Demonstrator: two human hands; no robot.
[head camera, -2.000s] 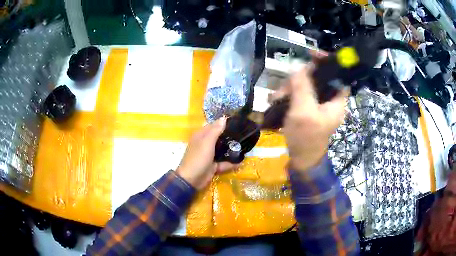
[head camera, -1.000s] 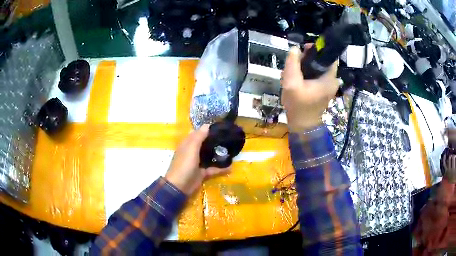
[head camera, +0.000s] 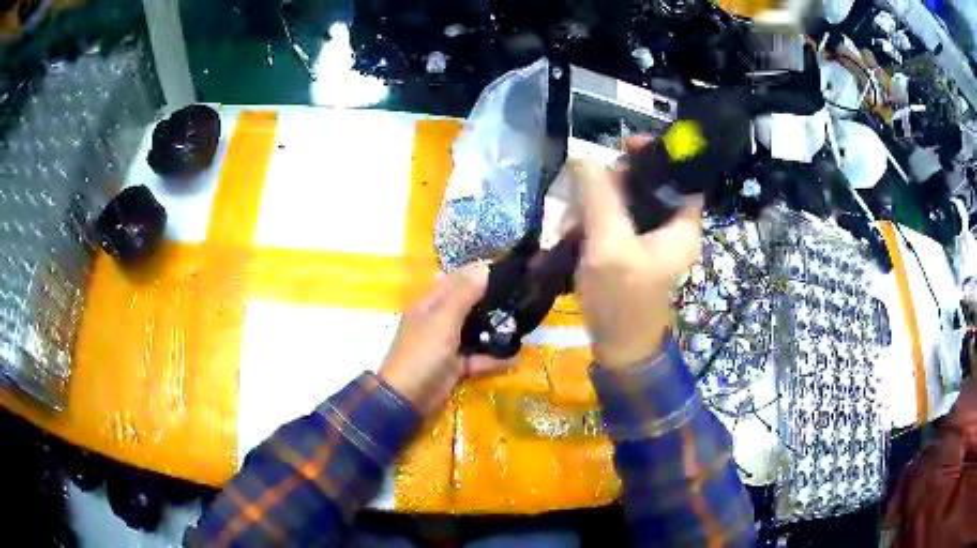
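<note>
My left hand (head camera: 432, 332) holds a black round housing (head camera: 495, 321) tilted, with a small silver round part showing at its lower side. My right hand (head camera: 632, 252) grips the black electric screwdriver (head camera: 686, 161), which has a yellow label and is blurred. The screwdriver's front end points down left at the housing, over or at its opening; the tip itself cannot be made out. My right hand and the screwdriver hide part of the screw feeder (head camera: 616, 99).
A clear bag of silvery-blue grains (head camera: 482, 219) lies beyond the housing. Two black housings (head camera: 184, 141) sit at left beside a clear blister tray (head camera: 54, 214). A wire and module pile (head camera: 729, 310) and a filled blister tray (head camera: 836, 375) lie at right. A person's sleeve (head camera: 943, 487) shows at lower right.
A second ago the screwdriver was raised away from the housing near the feeder. My right hand has brought it down and left to the housing. My left hand still holds the housing.
</note>
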